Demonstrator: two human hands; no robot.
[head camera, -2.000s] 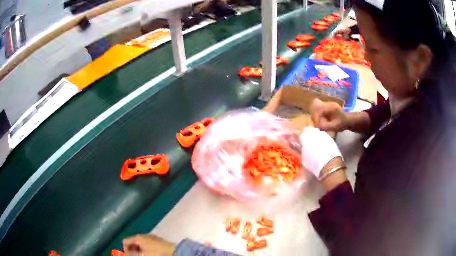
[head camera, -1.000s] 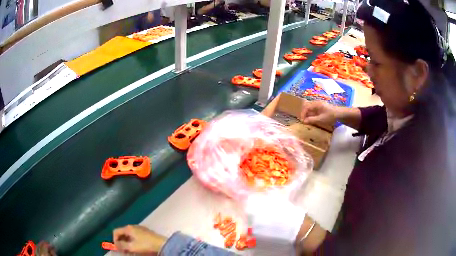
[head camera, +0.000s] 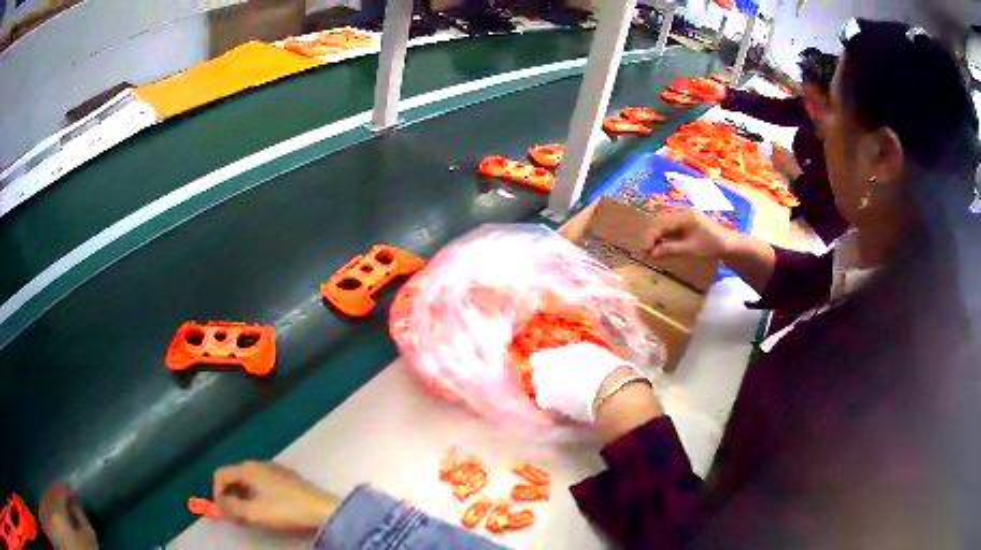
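Note:
My right hand (head camera: 269, 496), in a denim cuff, is at the lower left with a small orange piece (head camera: 202, 507) at its fingertips. My left hand (head camera: 67, 521) is at the bottom left, cut off by the bottom edge and blurred; its grip is unclear. An orange controller shell (head camera: 16, 523) lies beside it, cut off by the left edge. Two more shells lie on the green belt, one (head camera: 221, 348) nearer and one (head camera: 368, 279) beside the bag. Several loose orange inserts (head camera: 498, 514) lie on the pale bench.
A clear-pinkish bag (head camera: 463, 312) of orange pieces stands on the bench. A neighbour's white-gloved hand (head camera: 576, 378) is in it; the other hand (head camera: 688, 236) is over a divided cardboard box (head camera: 688, 312). Behind are a blue tray (head camera: 742, 215) and a white post (head camera: 592, 107).
The shells on the belt have moved down-left. The neighbour's gloved hand has moved from beside the bag into it. My left hand shows more clearly at the bottom left.

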